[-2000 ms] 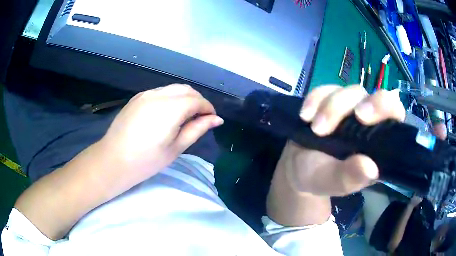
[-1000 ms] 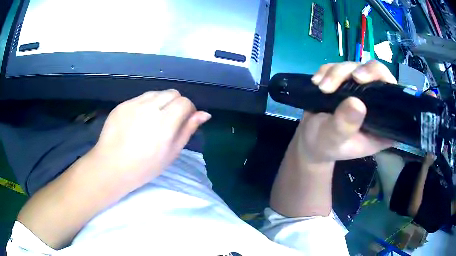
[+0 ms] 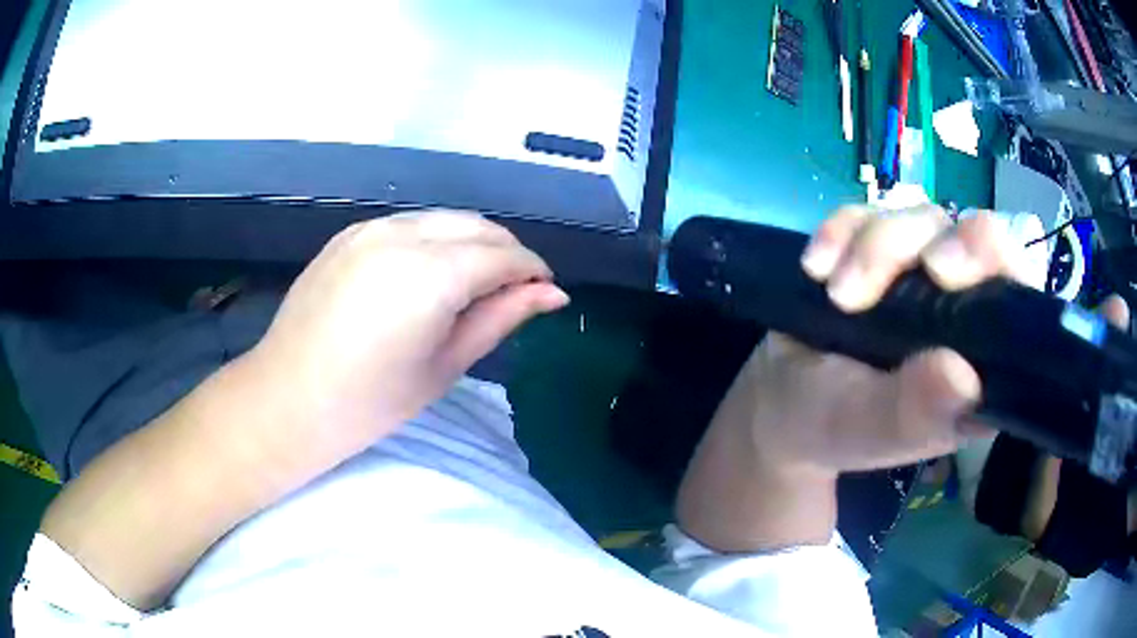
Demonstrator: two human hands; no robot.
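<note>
My right hand (image 3: 873, 337) is closed around the thick black electric screwdriver (image 3: 923, 305), held nearly level to the right of the laptop's front corner. The laptop (image 3: 337, 75) lies upside down with its silver-grey bottom cover on and black rubber feet and side vents showing. My left hand (image 3: 399, 299) is in front of the laptop's front edge, thumb and fingertips pinched together. Whether a tiny screw is between them cannot be told. The screwdriver's tip is not visible.
A short dark strip like a RAM module (image 3: 786, 52) lies on the green mat (image 3: 717, 137). Red, blue and green pens (image 3: 900, 94) lie right of it. Trays and parts stand at the upper right. Another person's dark clothing (image 3: 1072, 511) shows at lower right.
Compared with two seconds ago, the screwdriver is farther from my left hand and the laptop appears farther left. Since one second ago, the screwdriver is slightly lower and my left fingertips are slightly farther right.
</note>
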